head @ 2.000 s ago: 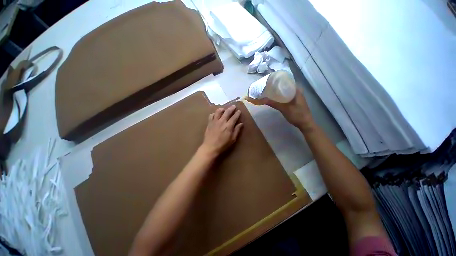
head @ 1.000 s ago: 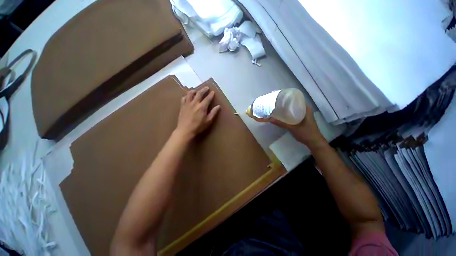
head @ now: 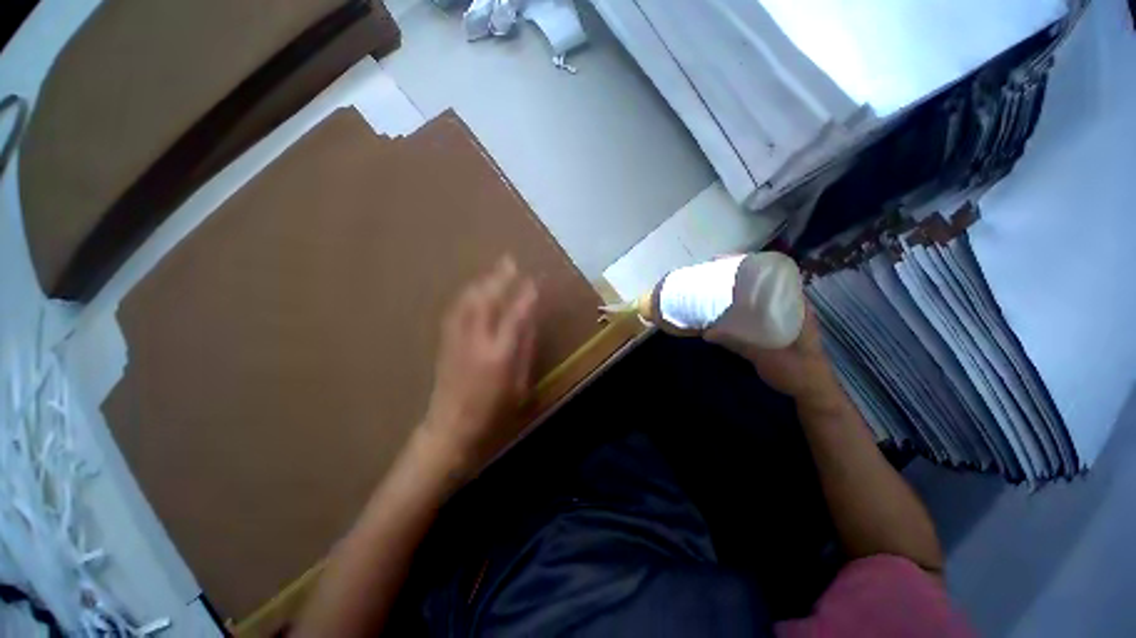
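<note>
A brown bag panel (head: 287, 324) lies flat on the white board in front of me, with stepped notches at its corners. A yellow edge band (head: 579, 354) runs along its near edge. My right hand (head: 779, 355) holds the glue bottle (head: 716, 299) on its side, with its yellow nozzle pointing left at the panel's near right corner. Whether the tip touches the panel is unclear. My left hand (head: 486, 355) is blurred, with its fingers over the panel's right part near the yellow band; I see nothing in it.
A stack of brown panels (head: 187, 125) stands behind the panel. A stack of white panels (head: 735, 94) is at the upper right, with assembled panels (head: 959, 349) below it. A strip bundle (head: 50, 474) lies at the left. White scraps (head: 554, 28) lie at the top.
My right hand has moved the glue bottle down along the panel's right edge to the near corner. My left hand has moved from the far notch towards the near edge. The view has shifted.
</note>
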